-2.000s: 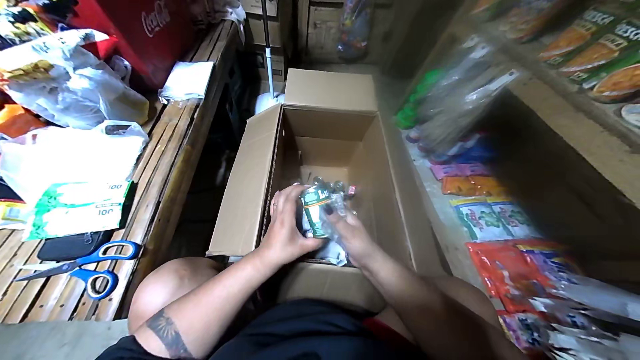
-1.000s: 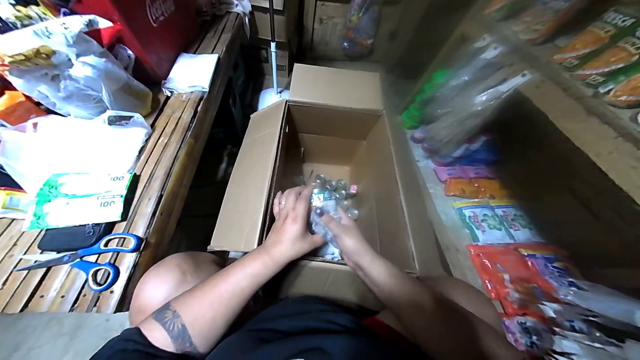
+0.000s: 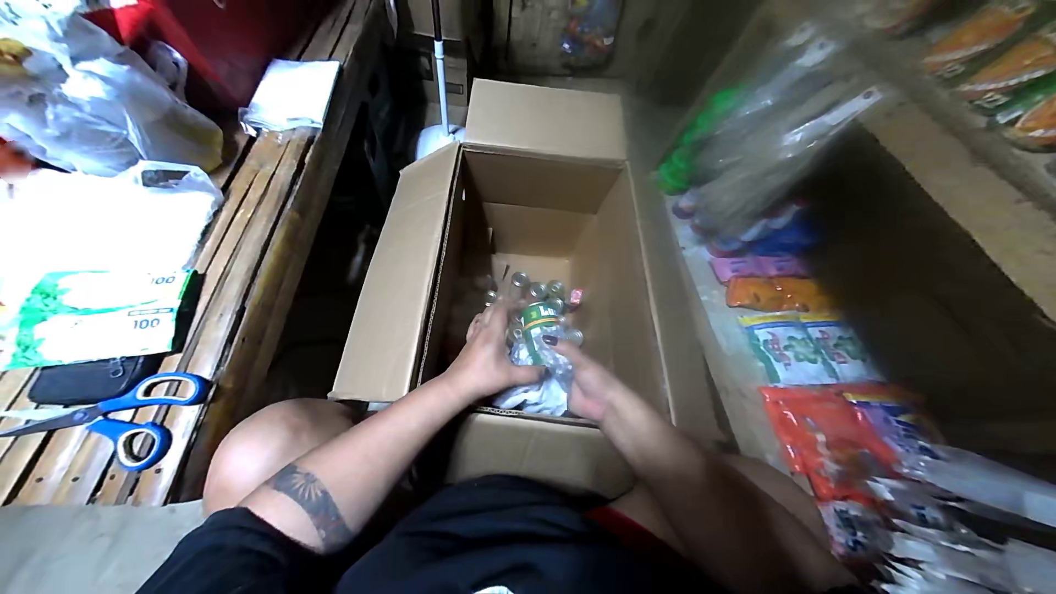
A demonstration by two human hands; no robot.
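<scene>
An open cardboard box (image 3: 388,289) stands between my knees, with both my hands inside its near end. Between them is a green-labelled container (image 3: 540,318), upright or slightly tilted, with clear plastic around its lower part. My left hand (image 3: 493,351) lies along its left side, fingers spread. On the right, my right hand (image 3: 582,375) has its thumb and fingers at the plastic; its exact hold is partly hidden. Several small glass bottles or jars (image 3: 538,290) and a small pink item (image 3: 577,297) lie just beyond. Crumpled whitish plastic (image 3: 536,400) is under my hands.
On the left, a slatted wooden bench (image 3: 272,214) bears blue-handled scissors (image 3: 153,404), a dark pouch (image 3: 91,379), a green-and-white packet (image 3: 103,318) and plastic bags (image 3: 91,107). Colourful sachets (image 3: 800,346) line the right side. A pole (image 3: 440,82) stands behind the box.
The green-labelled container, held higher and closer to upright two seconds ago, is lower among the plastic. My right hand has shifted down along it. My left hand stays at its left side.
</scene>
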